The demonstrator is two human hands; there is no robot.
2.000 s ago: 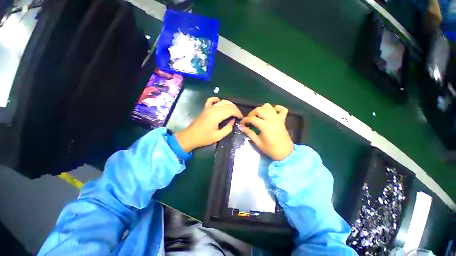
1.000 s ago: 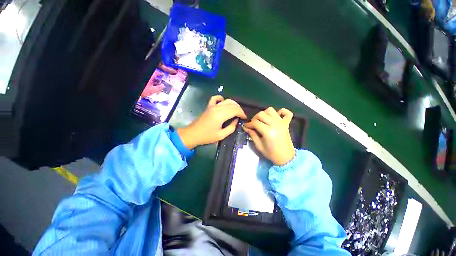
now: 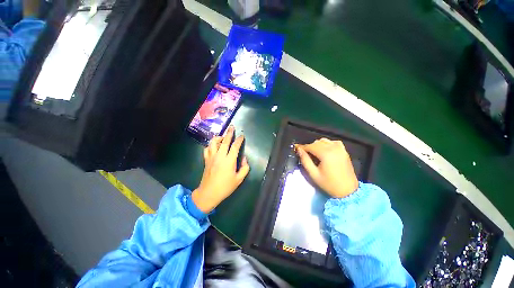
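A device unit (image 3: 301, 211) with a large silver-white area lies in a black foam tray (image 3: 260, 211) in front of me. My right hand (image 3: 329, 166) is over its upper part, thumb and index fingertips together at the top end; whether they pinch a small part is too small to tell. My left hand (image 3: 221, 169) is empty with fingers spread, left of the tray, its fingertips at the lower edge of the lit smartphone (image 3: 216, 112). A blue band shows at my left wrist.
A blue bin (image 3: 276, 79) with white scraps stands above the smartphone. Stacked foam trays (image 3: 146, 84) rise at left with a unit (image 3: 70, 53) on top, a person's blue sleeve beyond. A parts tray (image 3: 459, 225) of shiny pieces and a white strip (image 3: 503, 275) lie at lower right.
My left hand has left the device's top end and moved left to the smartphone, fingers opened. My right hand stays at the top end. The view has shifted left.
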